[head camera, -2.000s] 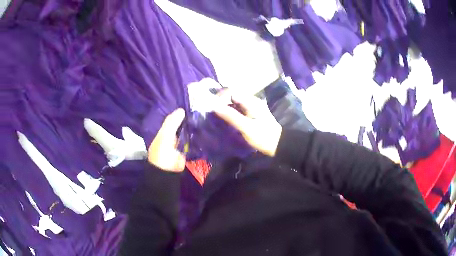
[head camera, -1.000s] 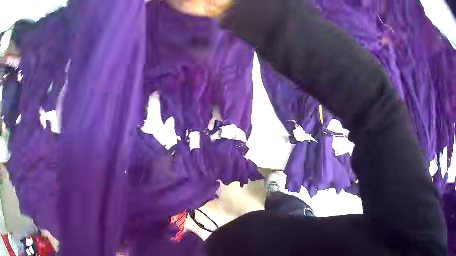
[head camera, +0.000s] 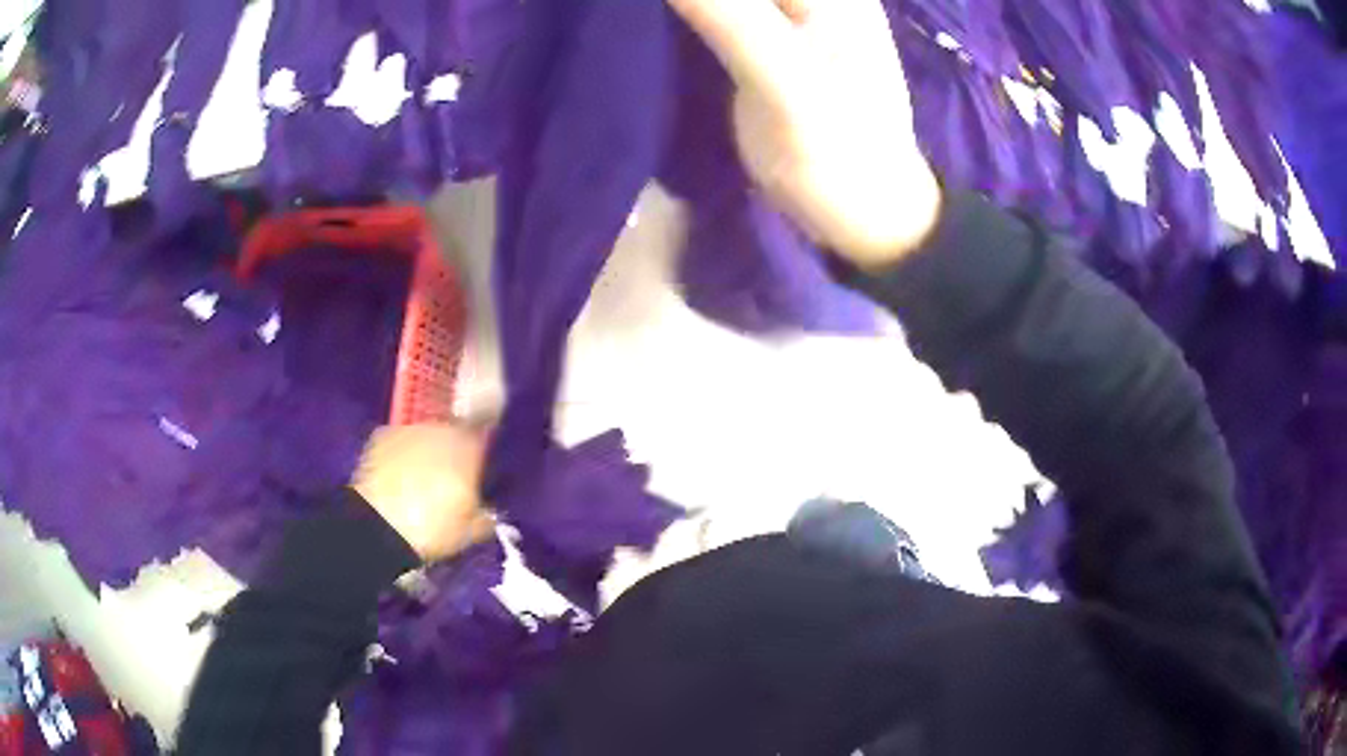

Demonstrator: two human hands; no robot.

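Observation:
A long purple garment (head camera: 576,192) hangs narrow and gathered down the middle of the view. My left hand (head camera: 429,485) is at lower left, closed around the garment's lower part; its fingers are blurred. My right hand (head camera: 827,126) is raised at top centre, to the right of the garment's upper part. Its fingertips are cut off by the top edge and partly against the purple cloth, so its grip cannot be told.
A red perforated plastic basket (head camera: 429,332) stands behind my left hand. Purple garments (head camera: 133,384) lie heaped at left, and more (head camera: 1005,45) hang in a fringe at upper right. Purple pieces lie on the bright floor. A red and dark checked item (head camera: 59,694) is at bottom left.
The view has shifted, bringing the red basket into fuller view. My left hand has come into view low at left, on the cloth. My right hand now shows more fully at the top.

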